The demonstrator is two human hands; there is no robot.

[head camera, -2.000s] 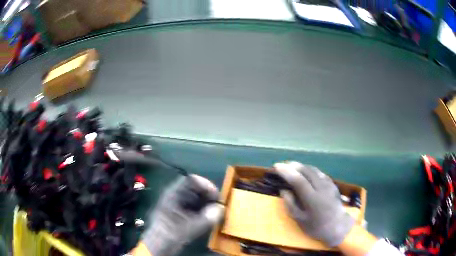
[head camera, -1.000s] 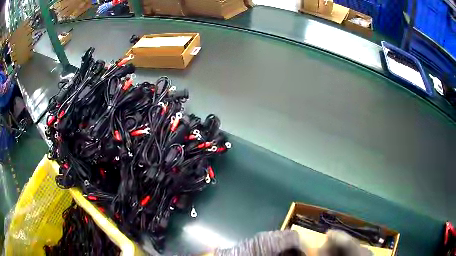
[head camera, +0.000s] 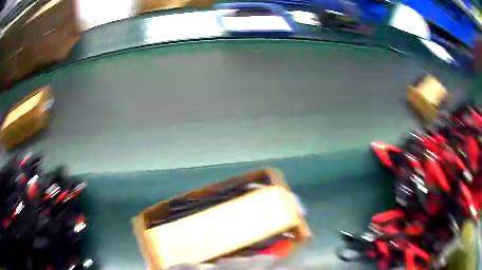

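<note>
An open brown inner box (head camera: pixel 140 232) lies tilted on the green ledge at bottom centre. A pale cardboard insert (head camera: pixel 222 224) runs along its middle. Black cable (head camera: pixel 211 196) fills the far side slot. A red piece (head camera: pixel 279 248), perhaps a clip, shows at the near right corner. Blurred grey glove (head camera: pixel 243 262) shows along the box's near side, cut off by the bottom edge; I cannot tell which hand or what it holds.
Ring terminal leads (head camera: pixel 39 216) are heaped at left. Red and black clamp leads (head camera: pixel 423 184) are heaped at right. Two more boxes stand on the belt, at far left (head camera: pixel 26 118) and far right (head camera: pixel 427 97). A blue tray (head camera: pixel 255 20) lies on the far side.
The view has swung right. The near box now shows at centre and the clamp lead heap has come into view. A red piece now shows in the box. The hands have dropped mostly out of view.
</note>
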